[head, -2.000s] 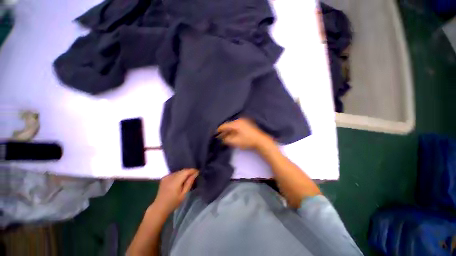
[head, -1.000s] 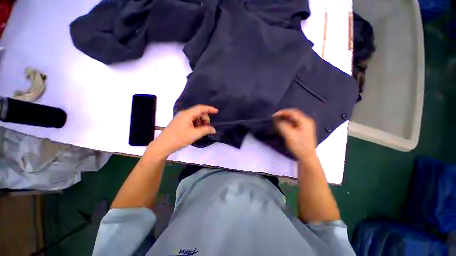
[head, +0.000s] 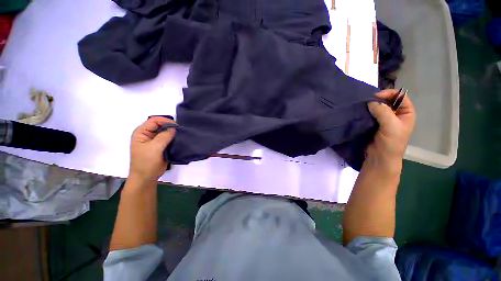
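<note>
A dark vest (head: 263, 90) is stretched between my two hands over the near part of the table. My left hand (head: 151, 145) pinches its left lower corner. My right hand (head: 393, 123) grips its right edge, and small thread snips (head: 400, 99) stick up from the same hand. A short dark line, perhaps a welt pocket (head: 328, 102), shows on the right part of the cloth. The near edge sags between the hands. The buttons are not visible.
More dark garments (head: 123, 49) lie up the white table (head: 49, 71). A black flask (head: 44, 137) and cream scrap (head: 39, 107) are at left. A phone (head: 161, 117) is mostly hidden. A tape strip (head: 236, 157) lies near the front. A pale bin (head: 450, 110) stands at right.
My hands have moved apart, the left outward over the phone, the right to the table's right edge. Both now grip the vest, and its right part has folded so the buttons no longer show.
</note>
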